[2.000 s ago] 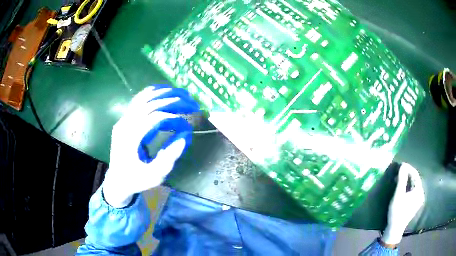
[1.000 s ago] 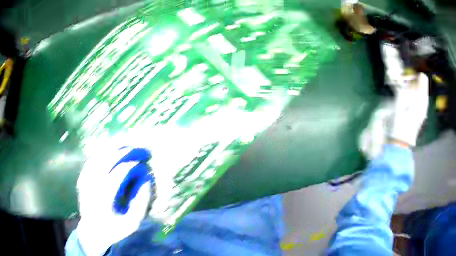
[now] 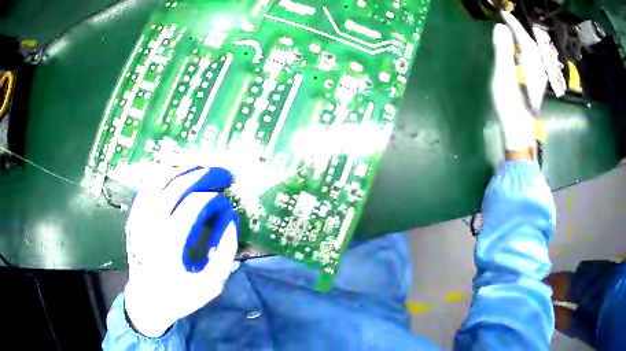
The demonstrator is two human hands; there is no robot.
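Observation:
A large green circuit board (image 3: 233,103) lies solder side up on the green mat, with strong glare across its middle. My left hand (image 3: 182,247), in a white glove with blue fingertips, is curled over its lower left edge. A thin solder wire (image 3: 48,168) trails from the left towards this hand, and a fine strand shows beyond its fingertips. My right hand (image 3: 515,92), in a white glove, is stretched out at the upper right, beside a black box (image 3: 583,72) with white and yellow items. Its fingers are blurred, so whether it holds anything is unclear.
A yellow ring (image 3: 5,92) is cut off at the left edge. The green bench mat (image 3: 439,164) ends in a curved front edge. Another person's blue sleeve (image 3: 604,301) and a hand show at the lower right. The grey floor has yellow marks (image 3: 436,301).
The view has swung right, and the board appears turned and further left. My right hand has moved from the front right edge to the black box. My left hand stays curled at the board.

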